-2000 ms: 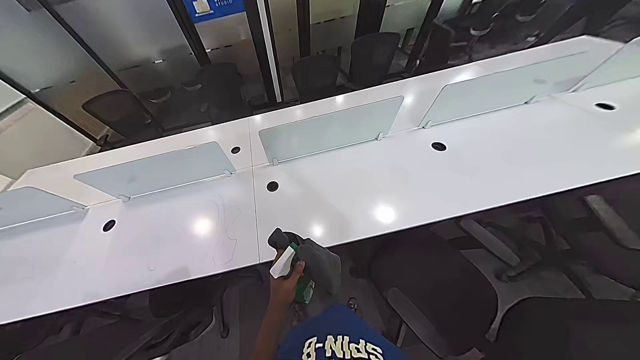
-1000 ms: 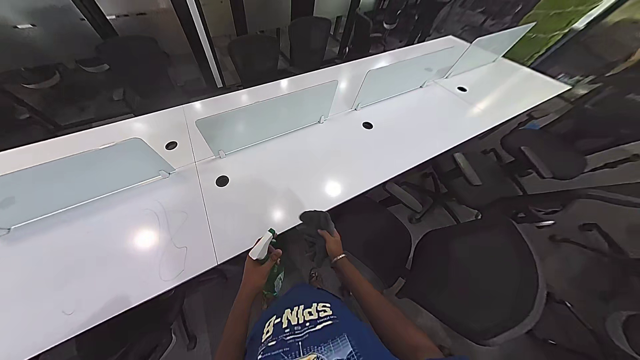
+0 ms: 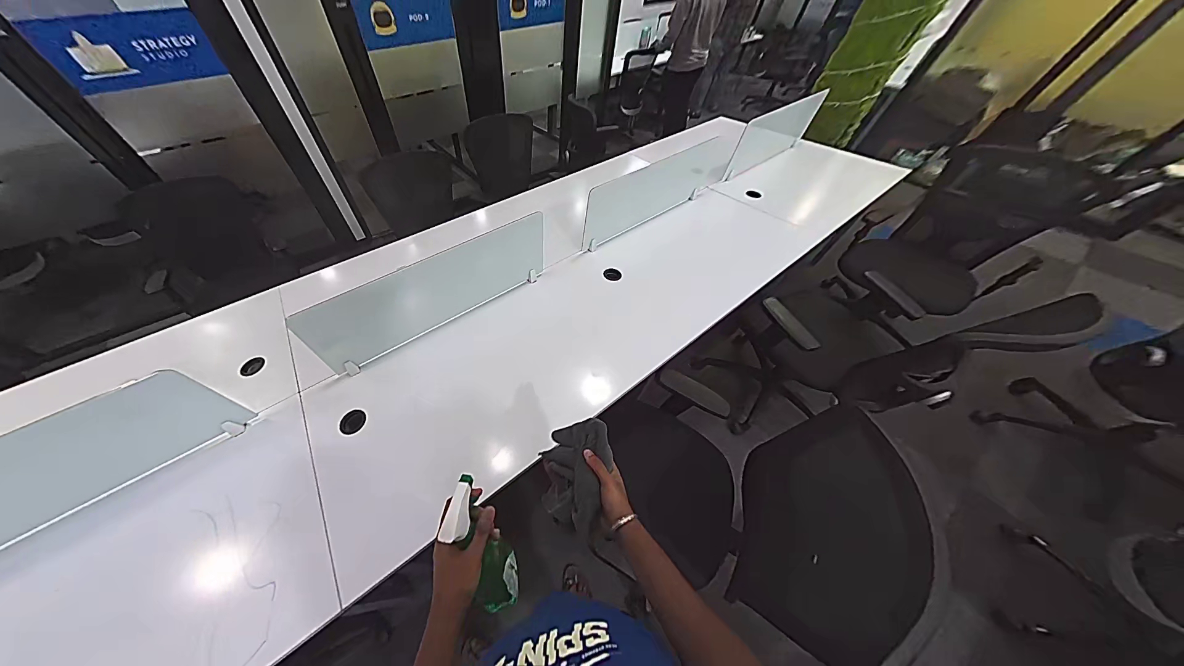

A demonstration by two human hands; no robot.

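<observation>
My left hand grips a green spray bottle with a white and green trigger head, close to the front edge of a long white desk. A dark grey cloth hangs bunched in my right hand, which wears a bracelet at the wrist. The cloth is at the desk's front edge; whether it touches the edge I cannot tell. On the desktop left of the bottle, thin wavy streaks show beside a bright light reflection.
Frosted glass dividers stand along the desk's middle. Round black cable grommets sit in the top. Black office chairs crowd the near side, others the far side. A person stands beyond the far end.
The view has swung toward the desk's right end. My right hand, with the cloth, is now apart from the bottle; two seconds ago the cloth was right beside it.
</observation>
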